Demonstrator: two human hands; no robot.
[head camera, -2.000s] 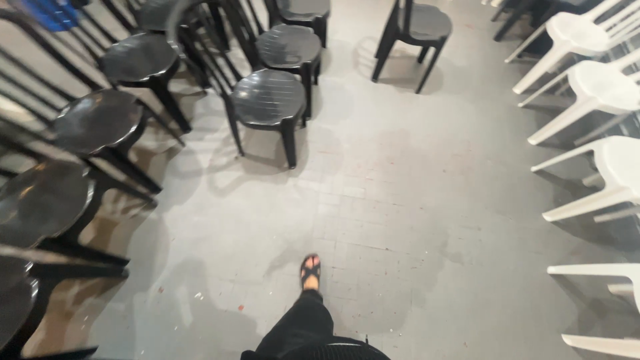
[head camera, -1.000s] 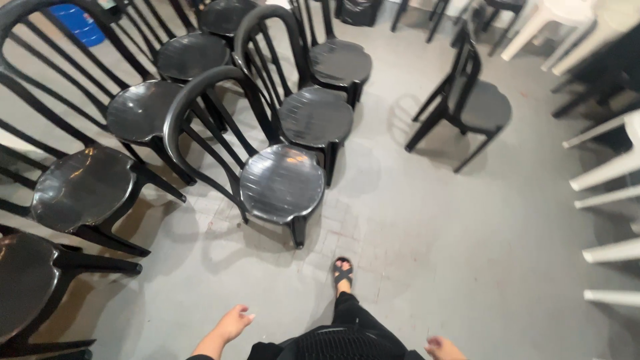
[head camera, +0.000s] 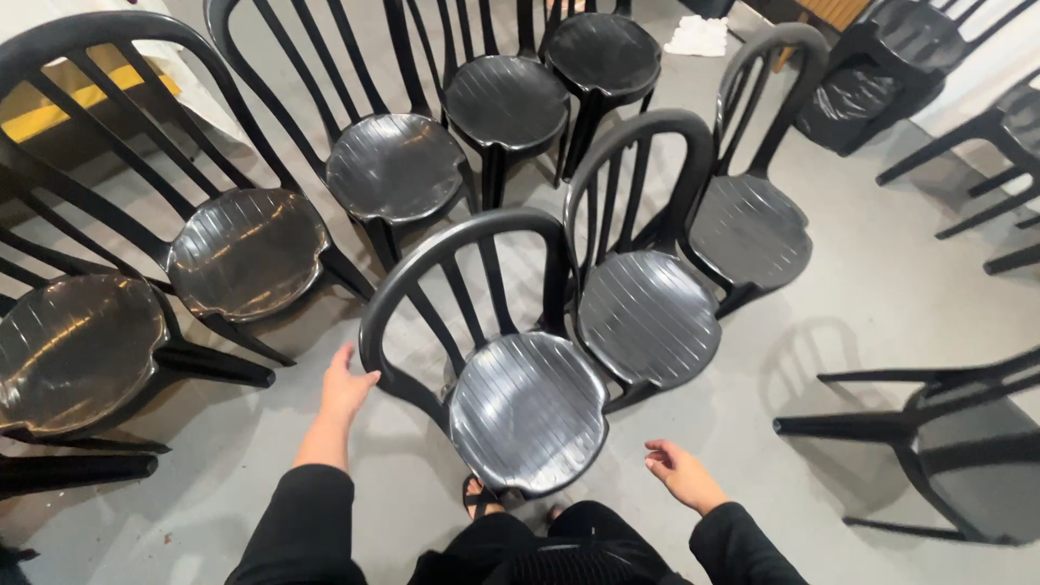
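Note:
Directly before me stands a black plastic chair (head camera: 528, 410) with a rounded, slatted back. My left hand (head camera: 349, 380) is at the left edge of its backrest, thumb against or very near the frame, fingers apart; whether it touches cannot be told. To the right of the seat, my right hand (head camera: 676, 470) hangs over the floor with fingers loosely bent, holding nothing. A second black chair (head camera: 648, 317) stands close behind the first, and a third black chair (head camera: 751, 231) stands behind that one.
A row of black chairs (head camera: 248, 252) runs along the left. Another black chair (head camera: 971, 455) is at the right edge. At the upper right are a black bin bag (head camera: 849, 101) and more chairs. A white cloth (head camera: 696, 36) lies on the floor at the back.
The view has moved closer to the chairs. My hands, low in the frame one second ago, now reach forward on either side of the nearest chair.

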